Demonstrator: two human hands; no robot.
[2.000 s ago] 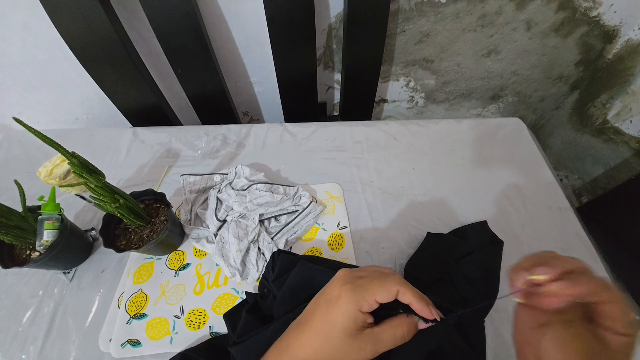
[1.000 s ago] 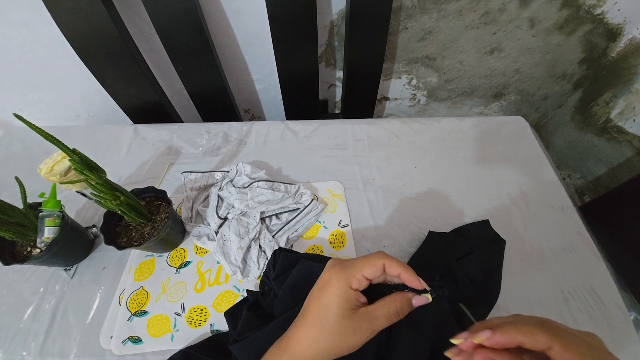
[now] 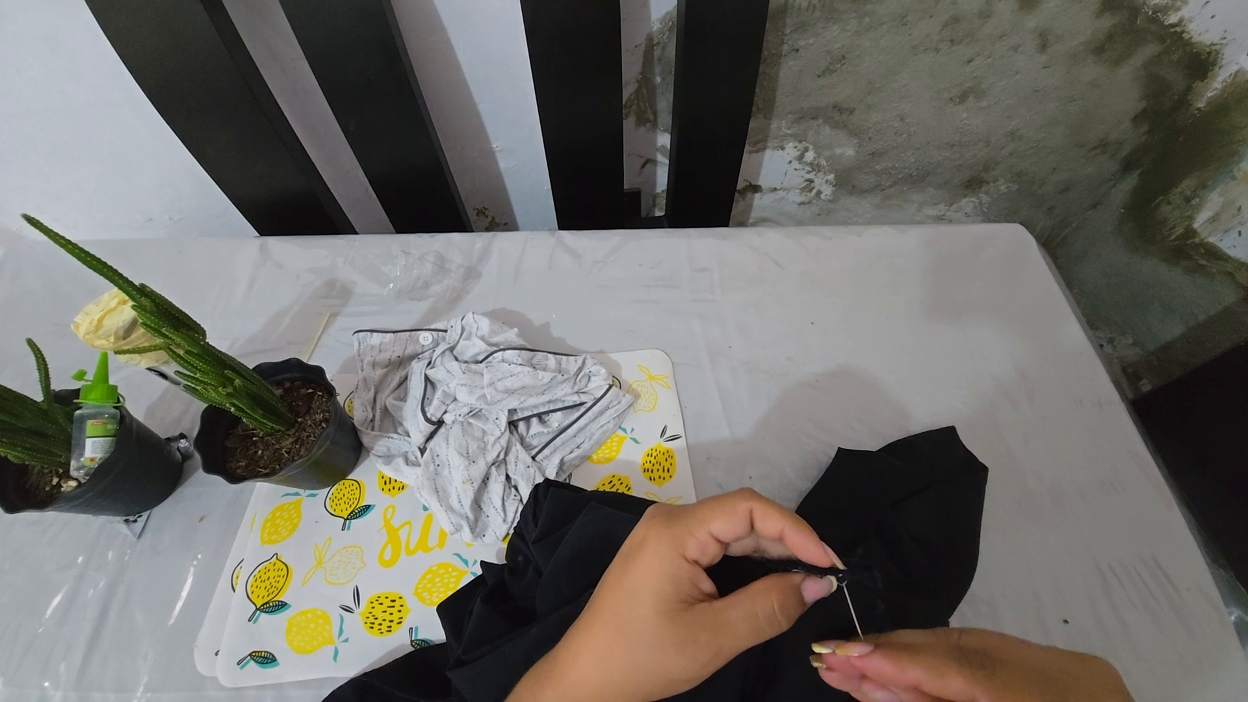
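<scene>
Black fabric (image 3: 907, 507) lies in folds over the front of the table, partly on a lemon-print placemat (image 3: 380, 585). My left hand (image 3: 702, 585) pinches a folded edge of it between thumb and forefinger. Just below and to the right, my right hand (image 3: 955, 663) holds a thin sewing needle (image 3: 853, 611) between thumb and fingertips. The needle's upper end meets the fabric at the left fingertips; whether it has pierced the cloth cannot be told. A crumpled light grey garment with dark piping (image 3: 487, 400) rests on the placemat's back part.
Two potted cacti stand at the left, one in a near black pot (image 3: 322, 448) and another in a pot (image 3: 136, 478) at the frame's edge. A small green-capped bottle (image 3: 96, 419) is by the farther-left pot. Dark chair slats (image 3: 575, 117) rise behind the table (image 3: 877, 312).
My right hand, raised and blurred at the right two seconds ago, has come down and in toward the left fingertips. The left hand keeps its pinch on the black fabric.
</scene>
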